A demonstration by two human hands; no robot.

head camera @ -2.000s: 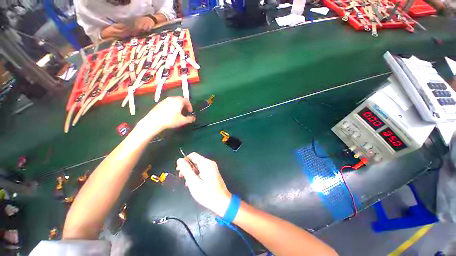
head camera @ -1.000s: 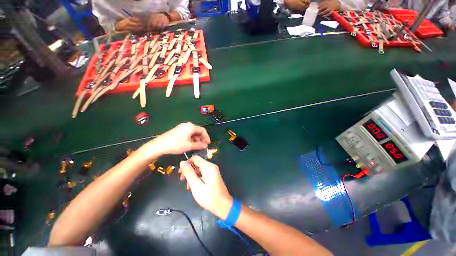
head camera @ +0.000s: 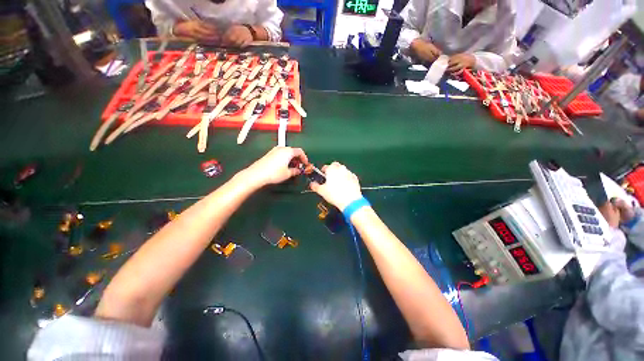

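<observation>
My left hand (head camera: 281, 166) has its fingertips closed on a small watch body, mostly hidden by them, near the bench seam. A dark screen (head camera: 315, 178) shows between my two hands, beside the watch body. My right hand (head camera: 339, 186), with a blue strap at the wrist, holds a slim tweezers-like tool (head camera: 318, 170) with its tip at the watch body. Another red watch body (head camera: 211, 168) lies to the left. Loose screens with orange flex tails lie nearer me, one (head camera: 274, 236) below my hands and one (head camera: 240, 254) left of it.
A red tray (head camera: 293, 125) of strapped watches stands ahead left, another (head camera: 487, 96) ahead right. A power supply (head camera: 494, 243) stands at right. A black lead (head camera: 236, 314) lies near me. People in pale coats sit opposite; another person is at the right edge.
Both hands have moved forward from the near bench to the watch body and screen by the seam. A loose screen now shows where the hands were. The view has tilted up.
</observation>
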